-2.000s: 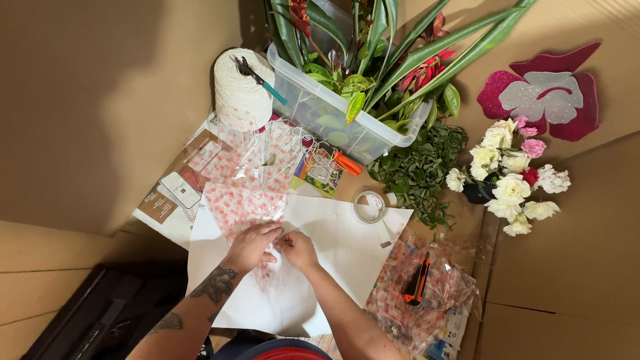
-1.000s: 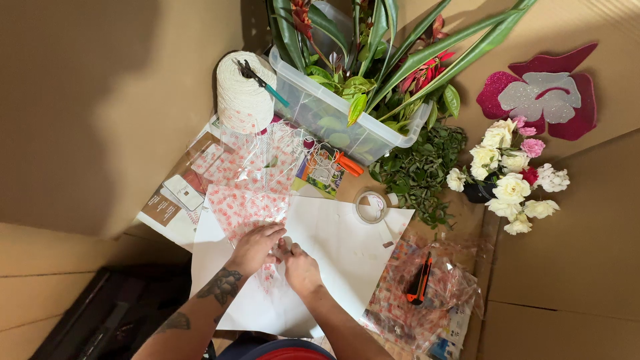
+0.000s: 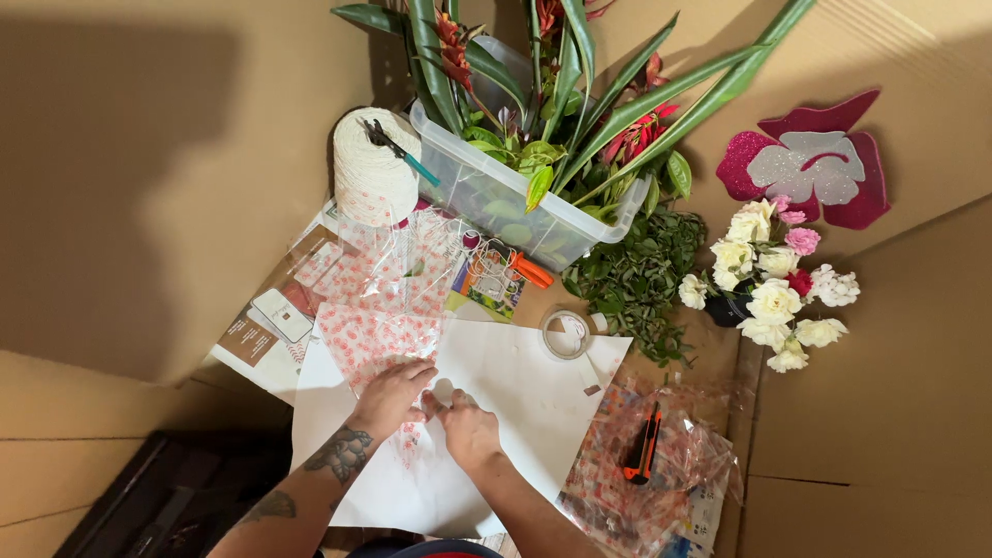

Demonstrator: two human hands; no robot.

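Note:
Clear plastic film with a red print (image 3: 364, 341) lies over a large white paper sheet (image 3: 535, 403), narrowing toward the front. My left hand (image 3: 394, 394) rests on the film's lower part, fingers spread and palm down. Close to its right, my right hand (image 3: 465, 426) touches the film's right edge with its fingers bent; whether it pinches the film cannot be told. A roll of clear tape (image 3: 565, 334) sits at the sheet's upper right, with a small brown-ended strip (image 3: 592, 390) below it.
Behind stand a cone of white twine (image 3: 376, 174) with teal-handled pliers (image 3: 399, 151) and a plastic bin (image 3: 496, 174) of tropical flowers. Orange-handled snips (image 3: 532, 271) lie before it. Cut leaves (image 3: 635, 287), a pot of white roses (image 3: 773, 301) and an orange-black utility knife (image 3: 643, 446) are at right.
My hands, close together over the film's lower part in the earlier frames, are now slightly apart. My left hand has flattened onto the film.

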